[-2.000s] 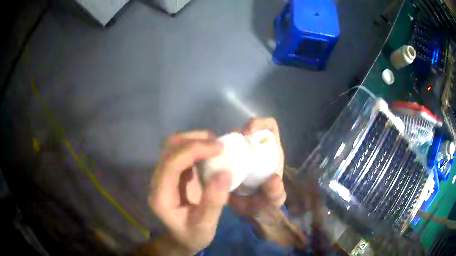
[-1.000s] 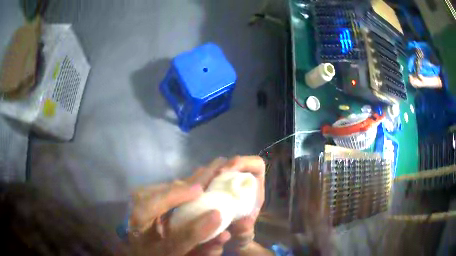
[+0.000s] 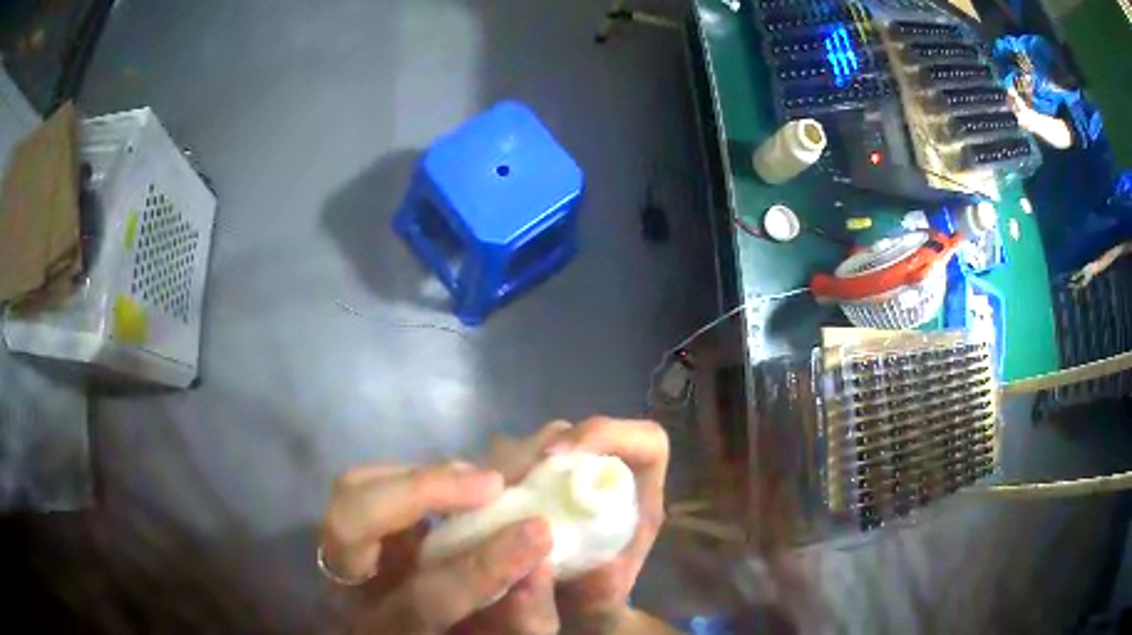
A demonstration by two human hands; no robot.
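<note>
A small white squeeze bottle (image 3: 591,536) with a narrow neck is held low in front of me, its neck towards the upper right. My right hand (image 3: 643,449) is wrapped around its far and right side. My left hand (image 3: 391,506) pinches a smooth white piece (image 3: 469,526) between fingers and thumb, against the bottle's left side. The fingers hide much of this piece, and I cannot tell whether it is joined to the bottle. A ring shows on my left hand.
The green bench (image 3: 776,267) at right bears a cream jar (image 3: 790,151), white lid (image 3: 781,223), orange-red fan (image 3: 888,275), blister trays (image 3: 912,428) and grey box with a red light (image 3: 869,161). A blue stool (image 3: 503,180) and perforated white box (image 3: 168,254) are at left. Another person's hand (image 3: 1045,128) shows beyond.
The view has swung towards the bench since the earliest frame, then shifted slightly. Both hands still hold the bottle and white piece together. The bottle's neck now shows more clearly.
</note>
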